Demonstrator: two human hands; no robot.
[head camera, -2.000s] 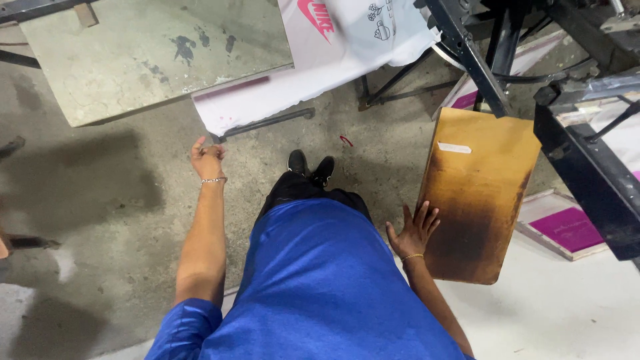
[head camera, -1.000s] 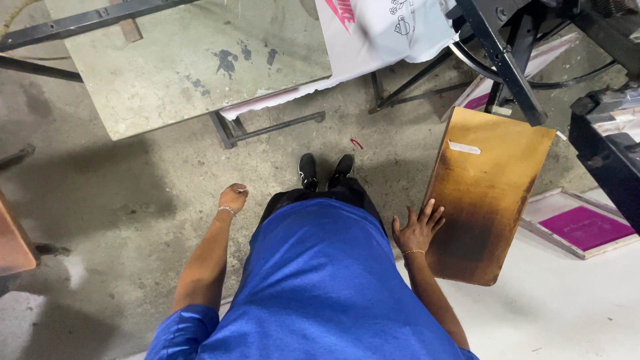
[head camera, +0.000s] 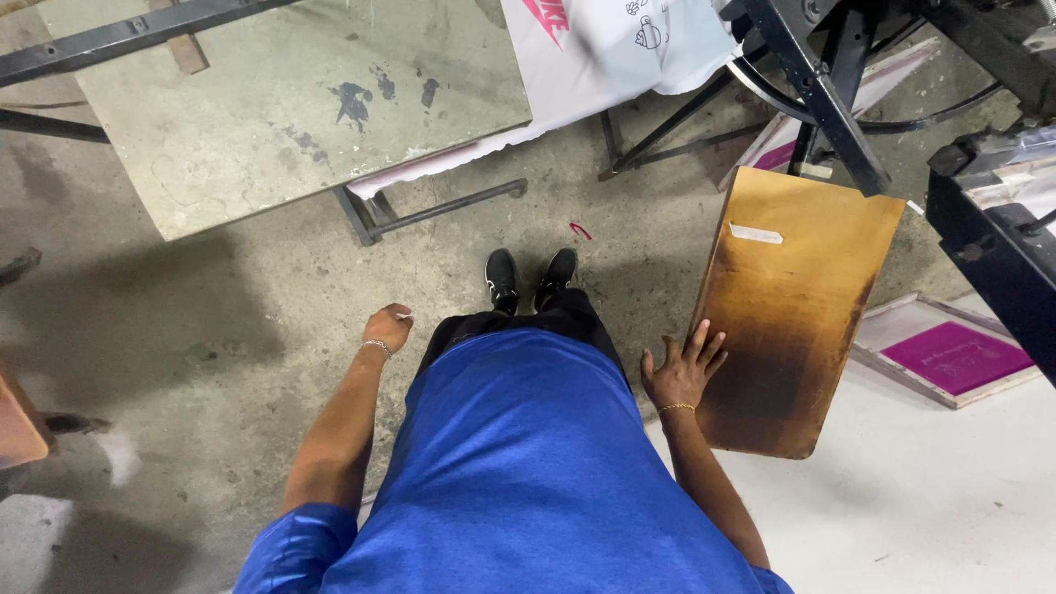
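My left hand (head camera: 388, 327) hangs beside my left thigh, fingers loosely curled, with nothing visible in it. On the right, my right hand (head camera: 684, 371) lies with spread fingers against the left edge of a brown, heat-darkened platen board (head camera: 796, 313). That board has a rounded lower corner and a small white label (head camera: 756, 233) bearing writing. A large grey-green board (head camera: 313, 107) is at the upper left. White sheet material (head camera: 602, 74) with a pink brand print and line drawings shows past its right side and lower edge.
Black metal press arms (head camera: 808, 91) reach in at the upper right. A screen frame with a magenta panel (head camera: 957, 355) lies right of the platen board. Below the grey-green board is a metal leg frame (head camera: 445, 208). An orange-brown board corner (head camera: 18, 421) shows at left.
My left hand has moved down, away from the white sheet's lower left corner. My right hand remains at the platen board's edge. The view has shifted somewhat.
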